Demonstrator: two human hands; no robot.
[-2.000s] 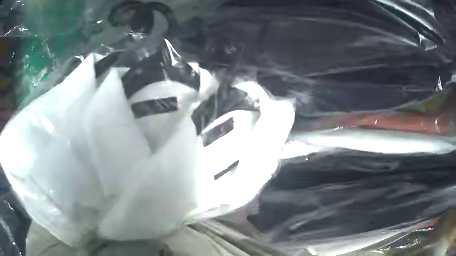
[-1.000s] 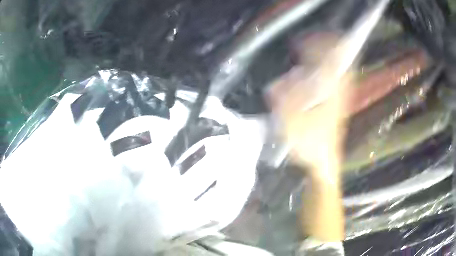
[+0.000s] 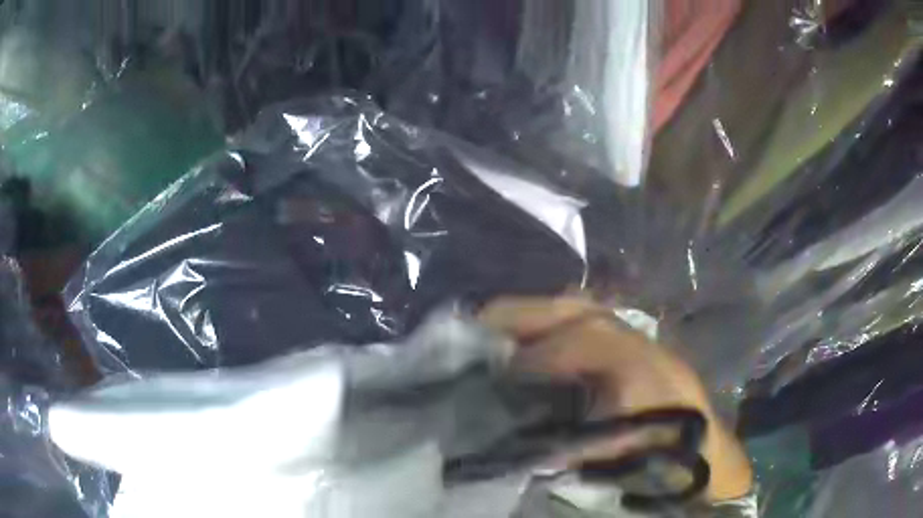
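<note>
Bagged white garments [image 3: 233, 435] lie bright and blurred across the lower left. Clear film bunches at their right end, beside black hanger hooks [image 3: 658, 460]. My right hand [image 3: 617, 374] reaches in from the lower right, its fingers bent over this bunched film and the hangers; the fingertips are blurred and partly hidden. A bagged dark garment [image 3: 273, 263] shows just above the white ones, under glossy, creased film. My left hand is not in view.
Bagged garments hang edge-on: a white strip [image 3: 614, 91], a red-orange one [image 3: 688, 51] and an olive-green one [image 3: 825, 142] at upper right. A purple garment [image 3: 870, 430] is at lower right. Green floor [image 3: 132, 152] shows at upper left.
The white garments have turned and dropped lower, and their collars and labels no longer show. The dark bagged garment now shows above them. My right hand has moved down onto the hanger end.
</note>
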